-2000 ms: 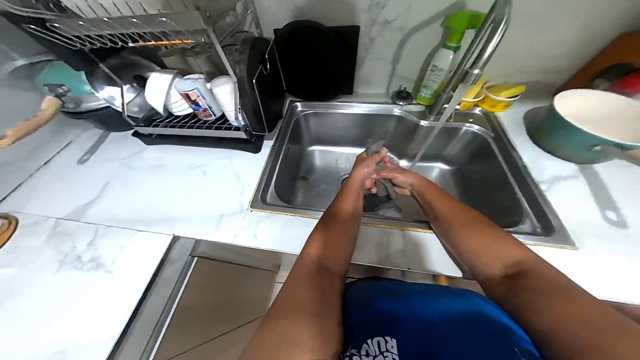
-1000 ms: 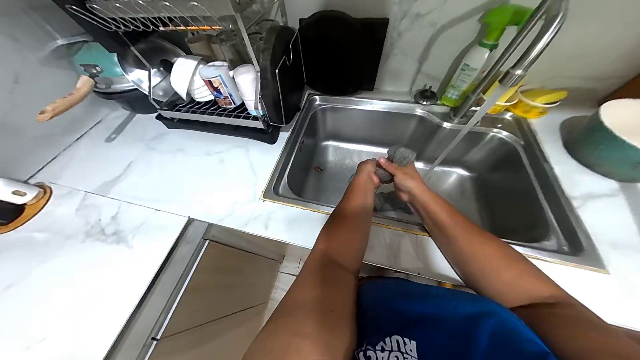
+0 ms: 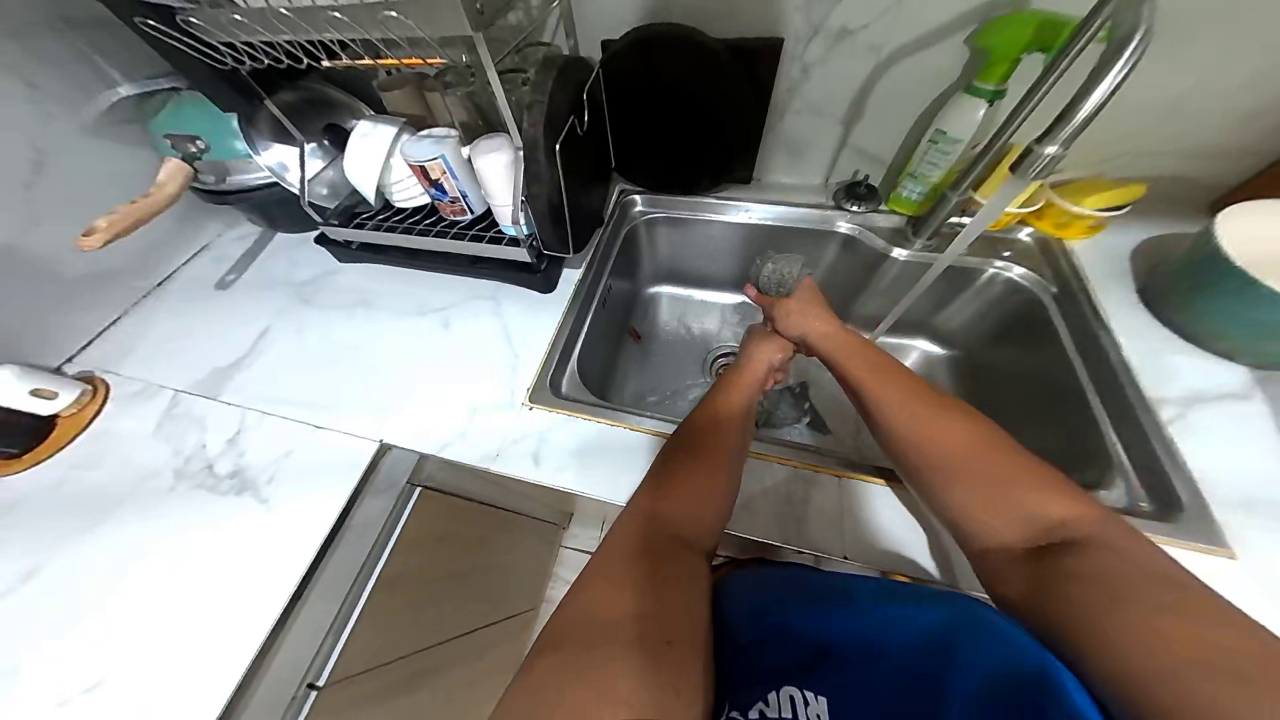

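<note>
Both my hands are together over the stainless steel sink (image 3: 690,240), gripping one bunched wet grey cloth (image 3: 780,272). My right hand (image 3: 802,315) closes round its upper part, which bulges out above the fingers. Just below and against it, my left hand (image 3: 768,355) is a fist on the cloth; what lies inside is hidden by the fingers. A dark grey piece of cloth (image 3: 790,408) shows under my left hand at the near side of the sink; whether it is joined to the held one I cannot tell. Water runs from the chrome faucet (image 3: 1050,145), its stream passing behind my right forearm.
A dish rack (image 3: 430,240) with cups and bowls stands at the left. Behind the sink are a black pan (image 3: 680,110), a sink strainer (image 3: 857,194), a green spray bottle (image 3: 940,150) and yellow containers (image 3: 1075,215). A green pot (image 3: 1220,285) is at the right.
My hands have stayed together over the sink. The grey cloth now sticks up further above my right hand than two seconds ago. The view has shifted left.
</note>
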